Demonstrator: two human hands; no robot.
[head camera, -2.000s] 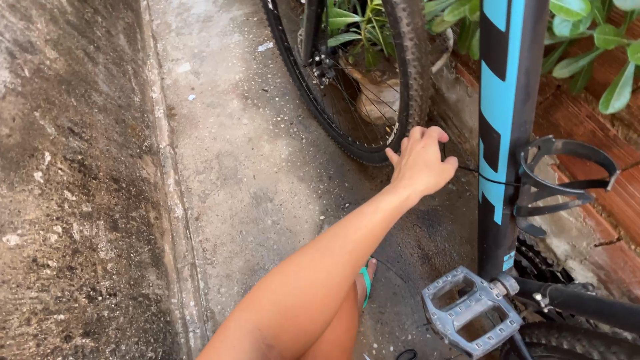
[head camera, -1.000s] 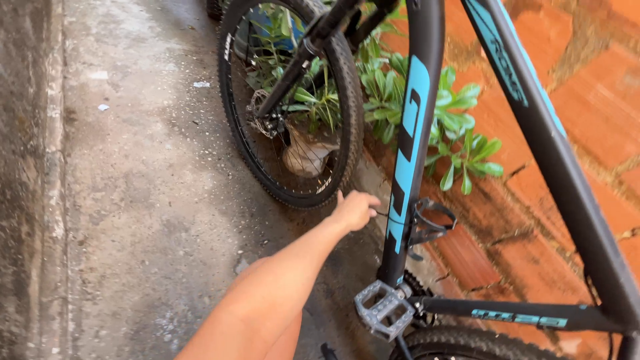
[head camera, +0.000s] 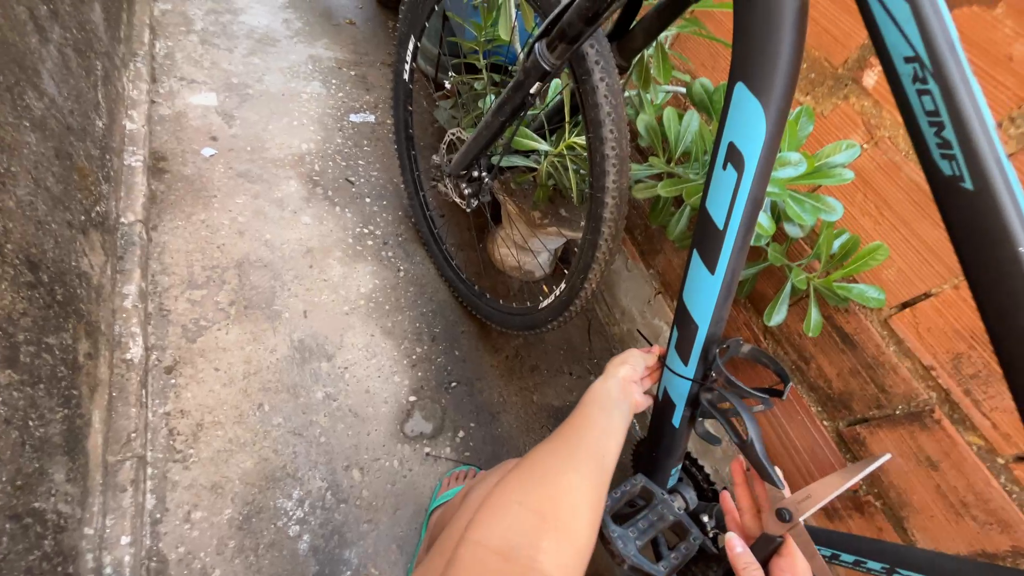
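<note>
My left hand (head camera: 634, 376) pinches a thin black cable tie (head camera: 678, 371) beside the bicycle's down tube (head camera: 724, 216), which is black with blue lettering. The tie wraps around the tube, and its tail sticks up past my fingers. Behind the tube, at the tie's height, is a black bottle cage (head camera: 740, 392). At the bottom right my right hand (head camera: 760, 520), palm up and fingers spread, holds scissors (head camera: 800, 508) with parted blades. Their dark handle lies at the palm, partly cut off by the frame edge. The scissors are below the cage, apart from the tie.
The front wheel (head camera: 512, 168) stands ahead, near leafy plants (head camera: 816, 208) and a brick wall (head camera: 952, 336). A pedal (head camera: 652, 524) juts out below my left hand. A foot in a green flip-flop (head camera: 436, 504) is on the concrete floor (head camera: 264, 344). A rough wall (head camera: 60, 280) runs along the left.
My right hand with the scissors has come into view at the bottom right. My left hand remains beside the down tube. The view has shifted, showing more of the frame than two seconds ago.
</note>
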